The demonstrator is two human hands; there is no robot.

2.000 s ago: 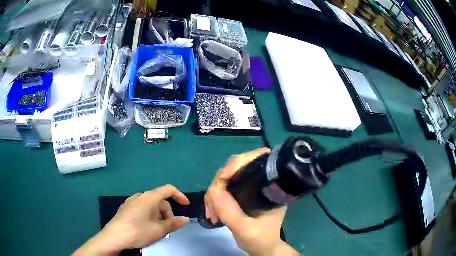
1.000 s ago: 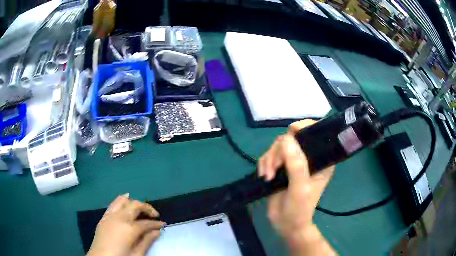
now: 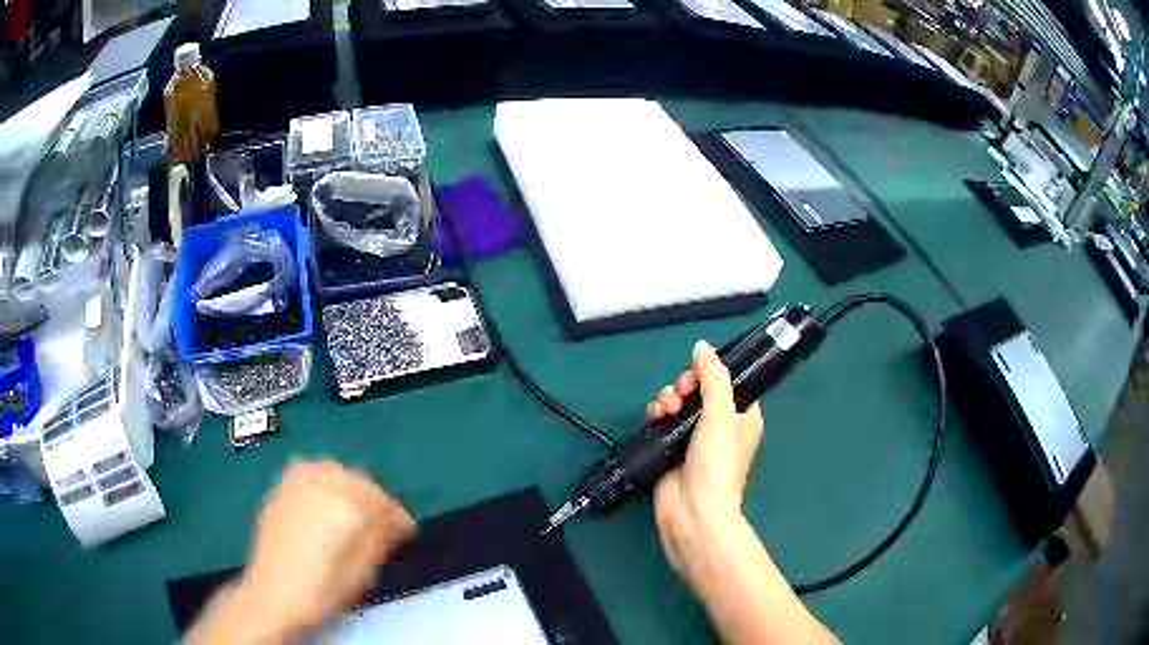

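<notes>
My right hand (image 3: 708,460) is closed around the black electric screwdriver (image 3: 706,410), which is tilted with its thin bit pointing down and left, above the right part of the black foam mat (image 3: 435,539). The bit tip is clear of the laptop. A silver laptop (image 3: 441,617) lies on the mat, cut off by the bottom edge. It has a dark vent grille near its top right corner. My left hand (image 3: 321,536) is blurred over the laptop's upper left side, with its fingers curled. Whether it holds something small cannot be seen.
The screw tray (image 3: 378,334), blue parts bin (image 3: 189,284), label sheet (image 3: 103,473) and amber bottle (image 3: 192,107) stand at the left. A white foam block (image 3: 643,208) lies behind the screwdriver. Laptops on black pads (image 3: 794,176) lie at the right. The screwdriver cable (image 3: 935,441) loops right.
My right hand first moved the screwdriver right, away from the laptop's edge; its bit now shows beside the laptop corner. My left hand has lifted from the laptop's edge. The view has shifted right.
</notes>
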